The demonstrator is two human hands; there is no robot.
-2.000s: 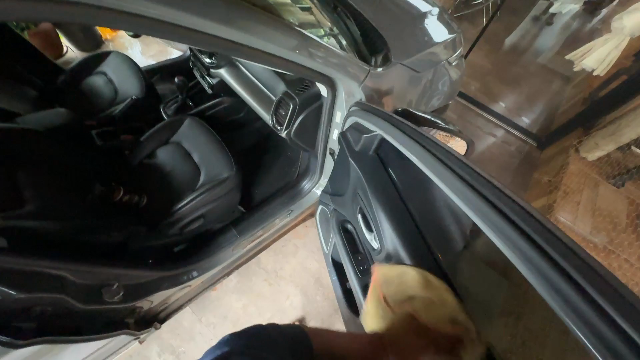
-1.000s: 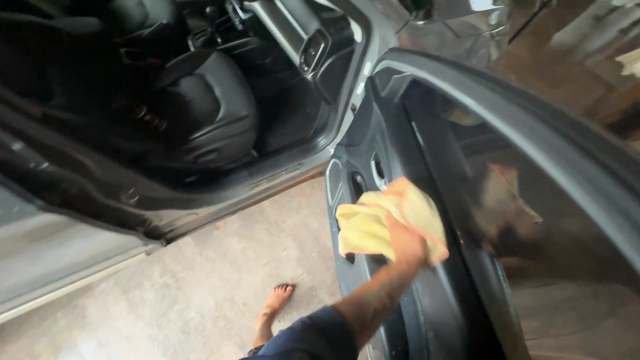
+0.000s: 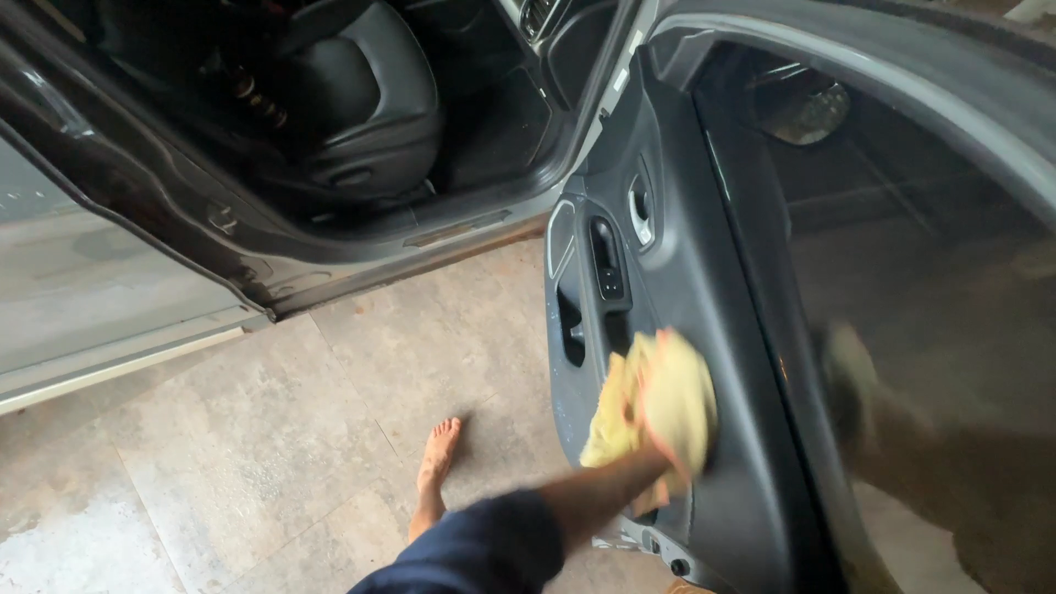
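My left hand (image 3: 672,454), at the end of a dark blue sleeve, is closed on a yellow cloth with orange-red edging (image 3: 676,396). The folds hide most of its fingers. The bunched cloth lies against the dark inner panel of an opened car door (image 3: 718,313), below the pull handle and window switches (image 3: 610,282) in the view. A silver inner door handle (image 3: 639,214) is farther up the panel. Small pale specks dot the panel's lower edge. My right hand is out of view.
A black car seat (image 3: 371,91) shows through the doorway, behind the door sill (image 3: 458,229). A bare foot (image 3: 439,450) stands on the tiled floor (image 3: 272,412). The door's window glass (image 3: 932,272) is at the right, with reflections in it.
The view has shifted down and closer to the door. In the earlier frames the cloth is also in the hand at the door panel; now it is lower down the panel, farther from the inner handle.
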